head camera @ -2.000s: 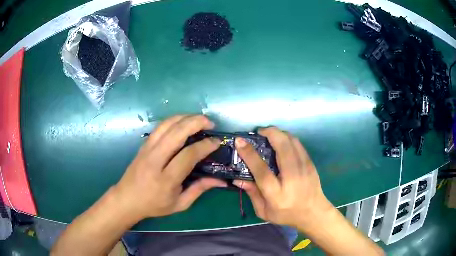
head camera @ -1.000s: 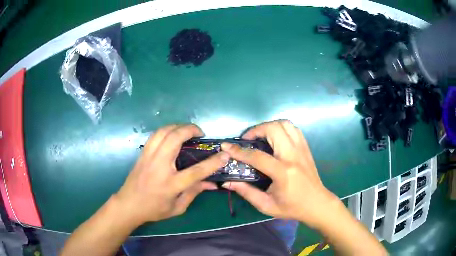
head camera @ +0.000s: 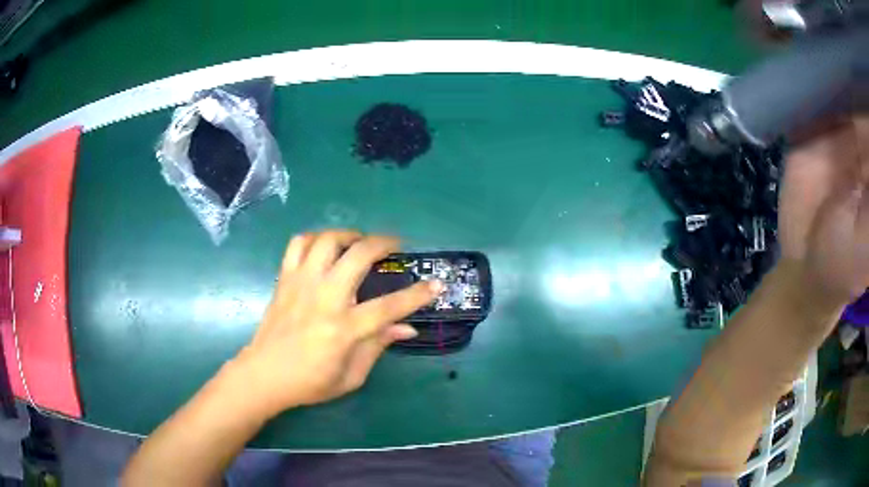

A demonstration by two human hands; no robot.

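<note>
A black device body (head camera: 467, 285) lies on the green bench in front of me, its silvery circuit board facing up. A black curved band (head camera: 434, 339) shows along its near side, with a thin red wire across it. My left hand (head camera: 333, 319) holds the device at its left end, the index finger pressed on the board. My right hand (head camera: 827, 214) is raised at the far right, blurred, just below the grey electric screwdriver (head camera: 786, 90). Whether its fingers touch the tool I cannot tell.
An open clear bag (head camera: 221, 162) with black contents stands at the back left. A dark pile of screws (head camera: 393, 134) lies at the back middle. A heap of black parts (head camera: 719, 204) lies at the right, a red mat (head camera: 46, 276) at the left and a white tray (head camera: 808, 390) at the lower right.
My right hand has let go of the device and moved up to the far right. The screwdriver has come further into view. My left hand stays on the device.
</note>
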